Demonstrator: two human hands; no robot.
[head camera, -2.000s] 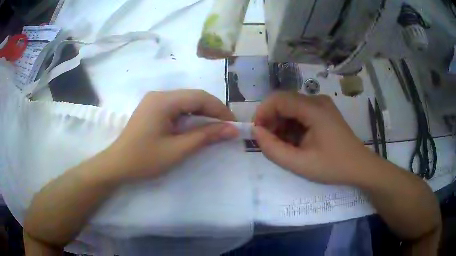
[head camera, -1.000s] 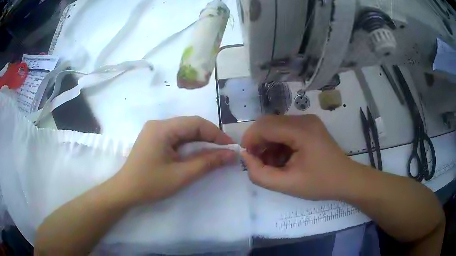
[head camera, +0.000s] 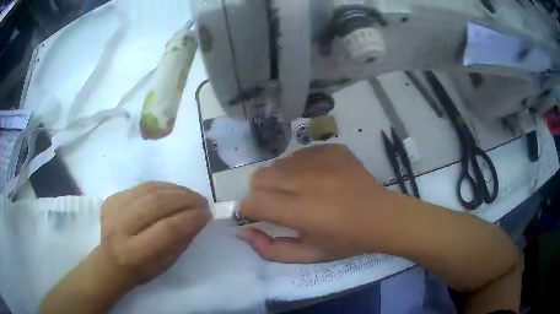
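Note:
The white fabric piece (head camera: 55, 245) lies across the table's left front, with its gathered edge running toward my hands. My left hand (head camera: 156, 230) is closed on the fabric's edge. A short bit of the white edge (head camera: 225, 210) shows between my two hands. My right hand (head camera: 307, 205) is at the right end of this bit, its fingers bent over it and the thumb lower and apart; its fingertips are partly hidden, so its hold on the edge is unclear. The sewing machine head (head camera: 252, 55) stands just behind my hands, its needle area blurred.
Thread snips (head camera: 400, 160) and black scissors (head camera: 470, 162) lie on the machine bed at right, near a narrow grey strip (head camera: 388, 107). A pale wrapped cone (head camera: 167, 92) lies left of the machine head. White tape (head camera: 46, 150) loops over a black phone (head camera: 55, 178) at left.
The view has shifted right, so the machine and tools appear further left. My hands are slightly lower relative to the machine. My right hand has turned over, knuckles up, with its thumb apart.

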